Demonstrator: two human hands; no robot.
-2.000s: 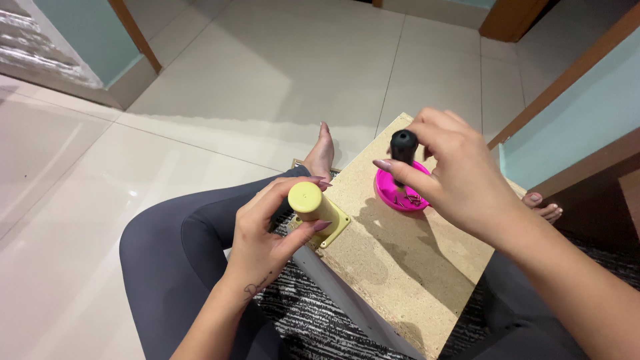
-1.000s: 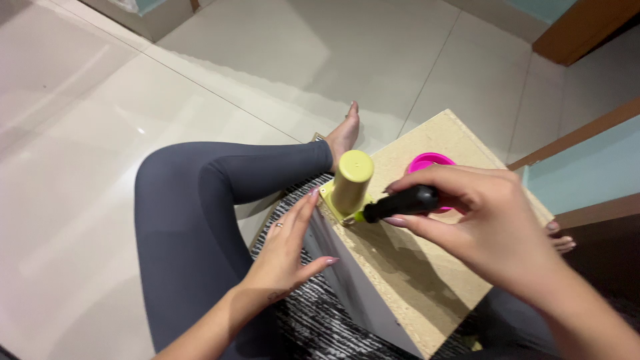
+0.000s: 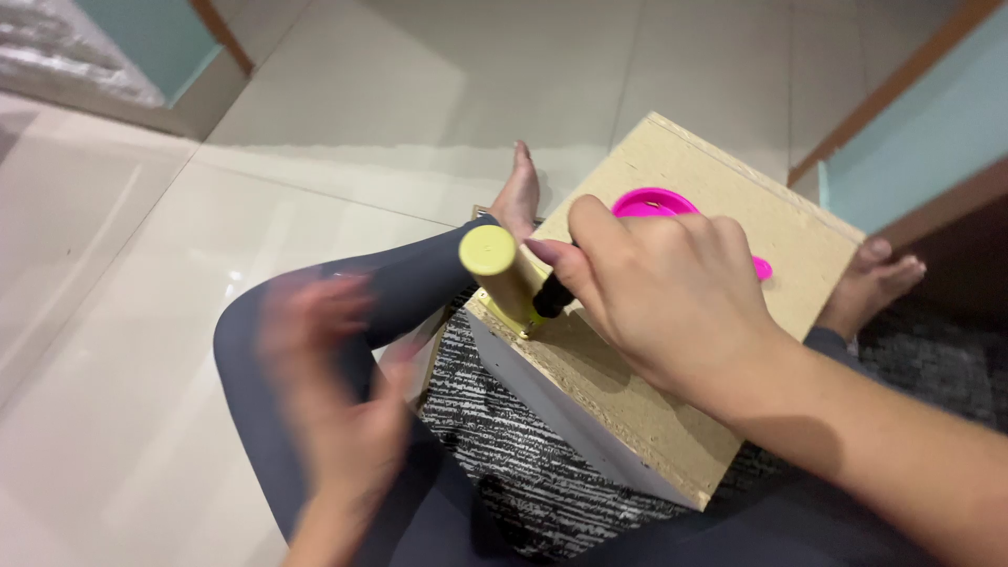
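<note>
A pale yellow furniture leg (image 3: 490,253) with a square mounting plate (image 3: 512,313) stands at the near left corner of a particle-board box (image 3: 630,394). My right hand (image 3: 669,291) is closed around a black-handled screwdriver (image 3: 554,295), tilted down toward the plate's corner, where a screw head (image 3: 525,334) shows. The screwdriver's tip is hard to make out. My left hand (image 3: 339,386), blurred by motion, is off the board at the left with its fingers apart and nothing in it. Behind my right hand lies a magenta round dish (image 3: 654,201), partly hidden, with small dark pieces inside.
The box rests between my legs (image 3: 291,339), over a black and white patterned rug (image 3: 535,488). My bare feet are beyond its left side and at its right corner. Glossy floor tiles (image 3: 378,173) spread around, with wall corners at upper left and right.
My right hand has brought the screwdriver from above the magenta dish to the leg's plate. My left hand held the leg two seconds ago, then rested at the board's edge, and is now away from it.
</note>
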